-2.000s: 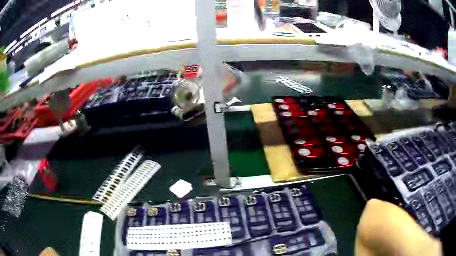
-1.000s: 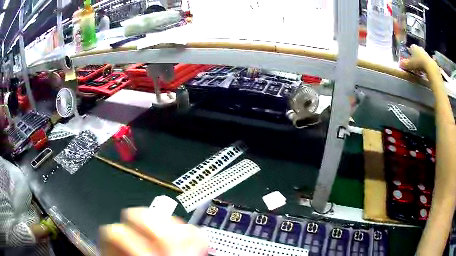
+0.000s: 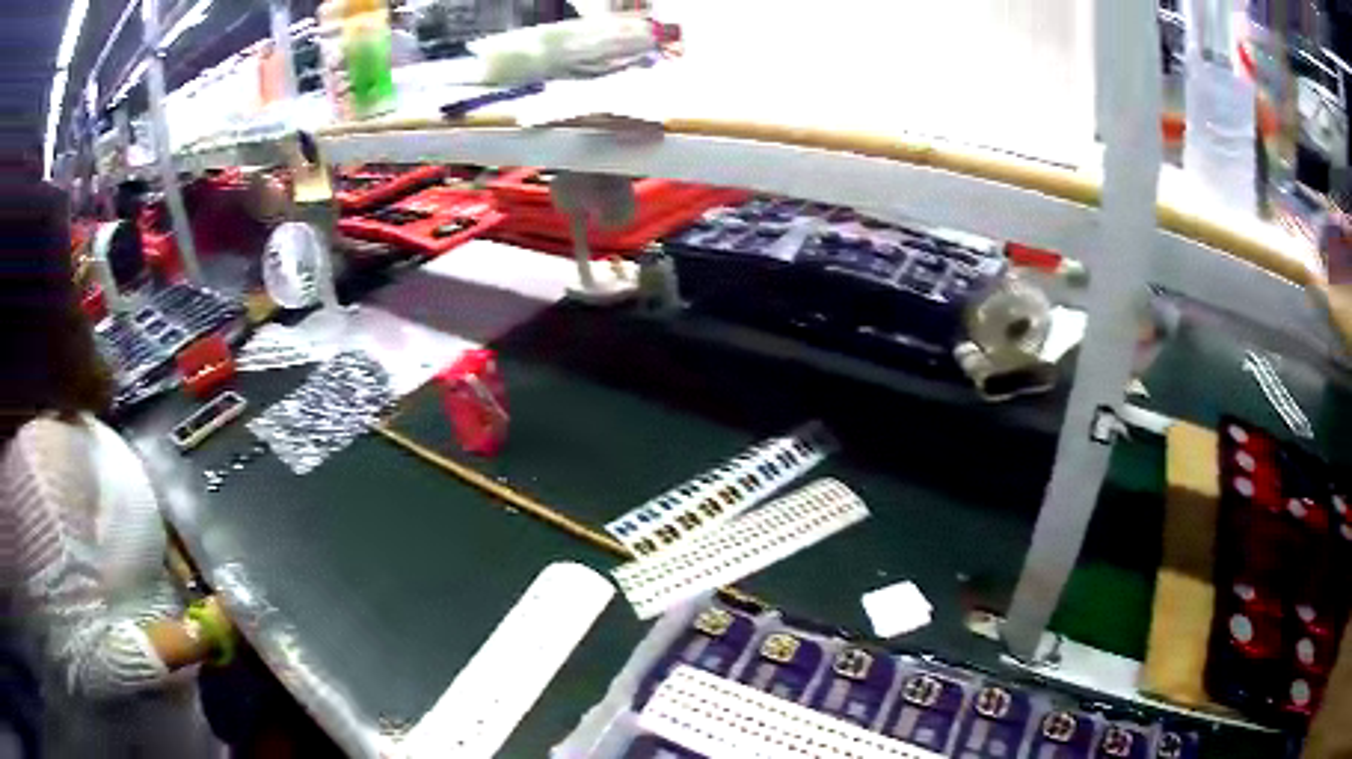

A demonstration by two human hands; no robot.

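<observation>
A blister tray (image 3: 615,697) with dark purple housings (image 3: 848,685) lies at the bottom, cut off by the lower edge. A white sticker sheet (image 3: 741,718) with rows of small marks lies across it. A long blank white strip (image 3: 519,653) lies left of the tray. A perforated white strip (image 3: 749,546) and a strip with dark cells (image 3: 712,489) lie side by side behind the tray. A small white square (image 3: 897,608) is behind the tray. My left hand is out of view. Only a blurred skin-coloured sliver, my right hand or forearm, shows at the right edge.
A grey post (image 3: 1090,400) rises at right, beside a black-and-red tray (image 3: 1275,564) on a yellowish board (image 3: 1186,556). A small fan (image 3: 1011,329), a red holder (image 3: 475,400) and a thin rod (image 3: 497,486) are on the bench. A person in white (image 3: 97,519) is at the left.
The view has swung left, so the bench items sit further right. My left hand, blurred over the white strip before, has left the picture. My right arm is now almost wholly out at the right edge.
</observation>
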